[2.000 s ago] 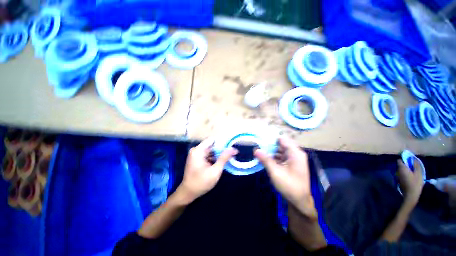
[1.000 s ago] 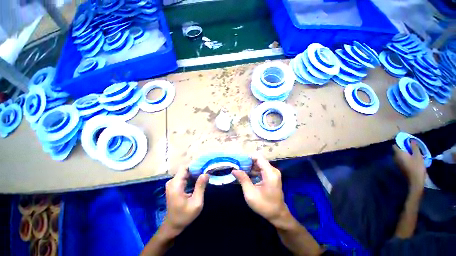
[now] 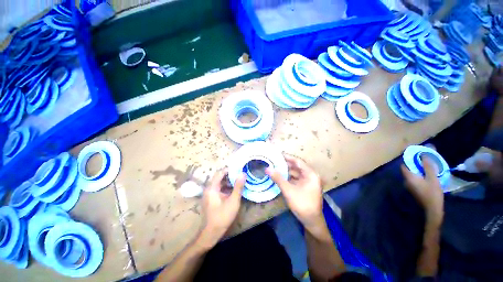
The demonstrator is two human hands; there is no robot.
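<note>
A pale blue-white flanged ring (image 3: 240,186) with a darker blue collar is at the front edge of the bench. My left hand (image 3: 221,199) grips its left side and my right hand (image 3: 298,190) grips its right side, both thumbs near the centre hole. Whether it rests on another ring is hidden. A ring stack (image 3: 246,117) stands just behind it. A small white blob, seemingly the glue bottle (image 3: 191,189), is left of my left hand.
Leaning ring piles (image 3: 300,82) extend right; more rings (image 3: 74,248) are at left. Blue bins (image 3: 314,34) stand behind the cardboard-covered bench (image 3: 160,165). A loose ring and white scraps lie on the green surface (image 3: 182,52). Another person's hand (image 3: 424,190) holds a ring at right.
The view has swung right, shifting the bench items left. My hands and the held ring are now over the bench, close to the ring stack. The ring formerly lying before that stack is no longer separately visible.
</note>
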